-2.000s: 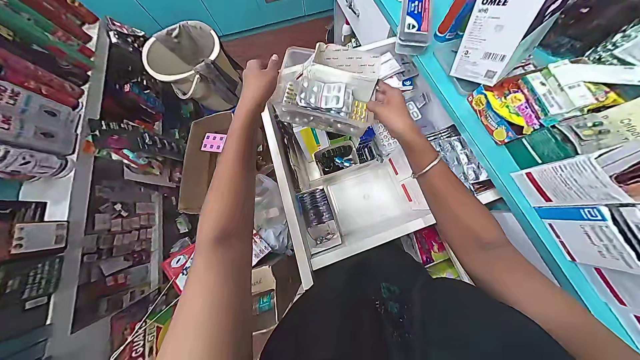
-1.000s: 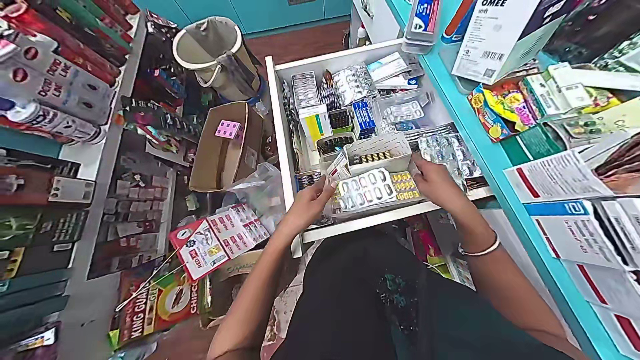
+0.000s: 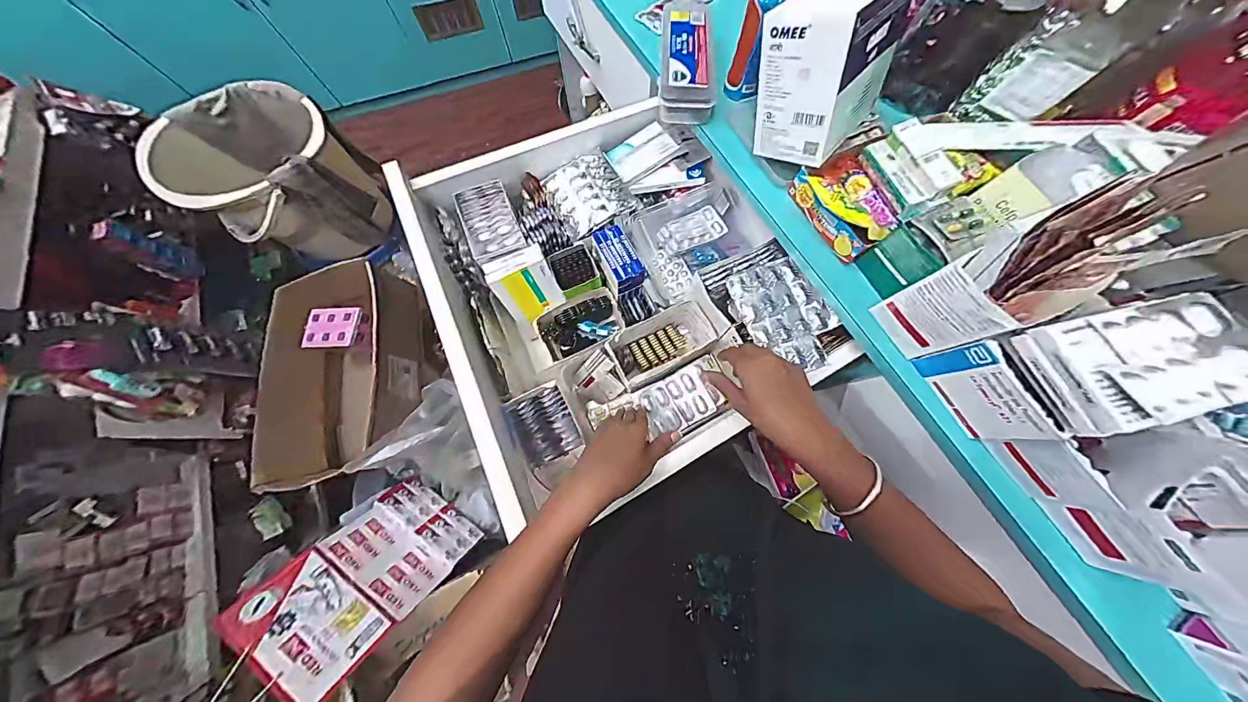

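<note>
A white drawer (image 3: 439, 283) stands pulled out, holding blister packs and small boxes. At its front lies a silver blister pack of tablets (image 3: 681, 398) in a clear plastic container. My left hand (image 3: 624, 453) is on the left end of this container, fingers bent over its contents. My right hand (image 3: 770, 390) is at its right end, thumb by the blister pack. Whether either hand grips the container is hard to tell. Just behind sits an open box with gold-coloured strips (image 3: 655, 349). More silver blister packs (image 3: 780, 302) lie to the right.
A turquoise counter (image 3: 809, 224) with medicine boxes and loose packs runs along the right. At the left are a grey bucket (image 3: 229, 146), an open cardboard box (image 3: 312, 390) with a pink pack in it, and red-and-white packets (image 3: 361, 575). Crowded shelving stands at far left.
Both hands have come down with the clear container from above the drawer's back to its front, where the floor of the drawer showed before. The view has shifted somewhat.
</note>
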